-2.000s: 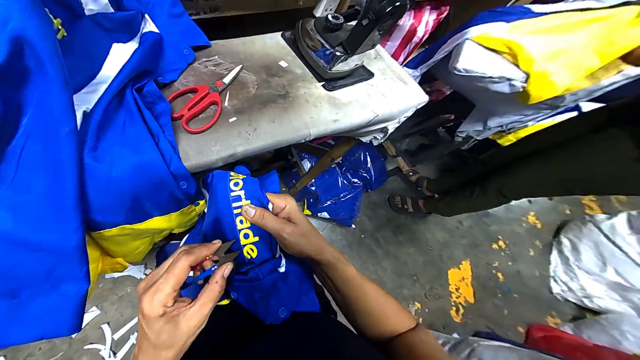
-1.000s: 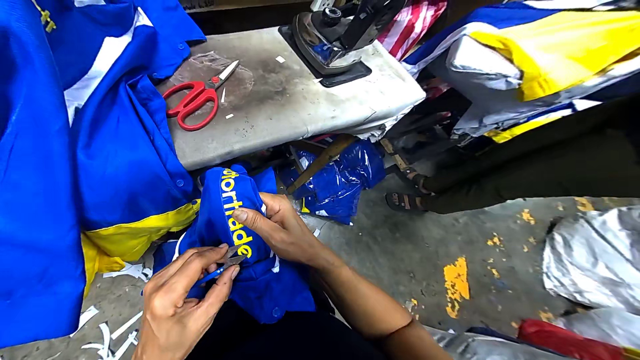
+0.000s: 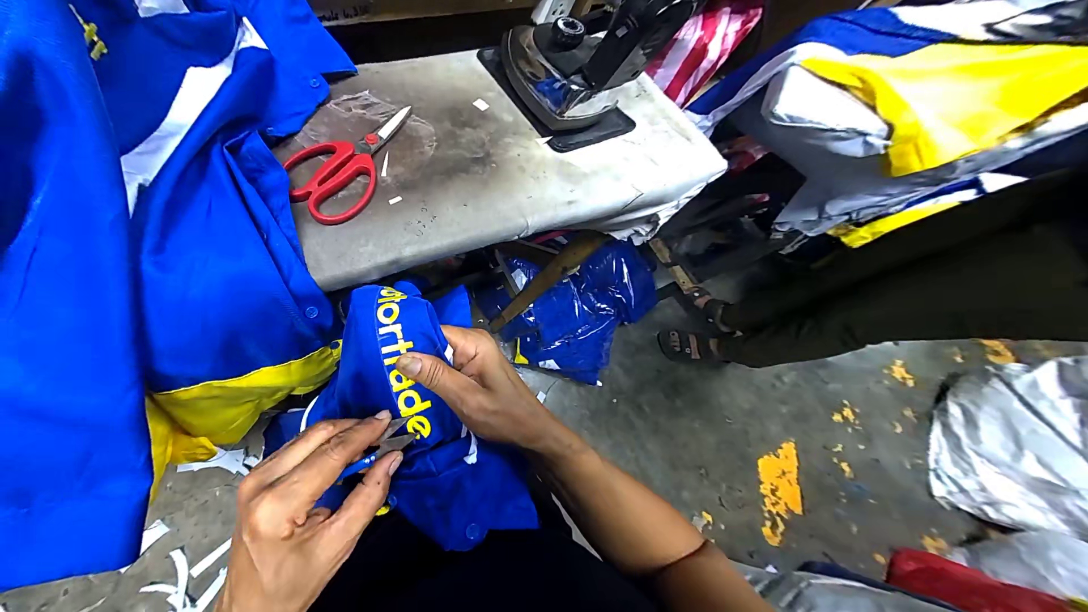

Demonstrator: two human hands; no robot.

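Note:
A blue garment (image 3: 459, 497) with raised yellow lettering lies gathered over my lap. My right hand (image 3: 480, 387) grips its cloth, the thumb resting beside the letters. Between the thumb and fingers of my left hand (image 3: 319, 501) are small thread snips (image 3: 370, 461) with a blue body; their two pointed metal blades are parted at the lower end of the lettering. At the left hangs a larger blue garment (image 3: 212, 289) with white and yellow panels. Red-handled scissors (image 3: 340, 174) lie partly spread on the padded ironing surface (image 3: 510, 191).
An iron (image 3: 557, 76) stands on a dark rest at the back of the ironing surface. Plastic-wrapped blue garments (image 3: 578, 306) lie below it. A person's leg (image 3: 901, 289) and sandaled foot are at the right, near piled garments (image 3: 960, 93). White scraps (image 3: 191, 578) litter the floor.
The snips' blades, apart two seconds ago, looked nearly together one second ago and are apart again now. Both hands remain at the lettering.

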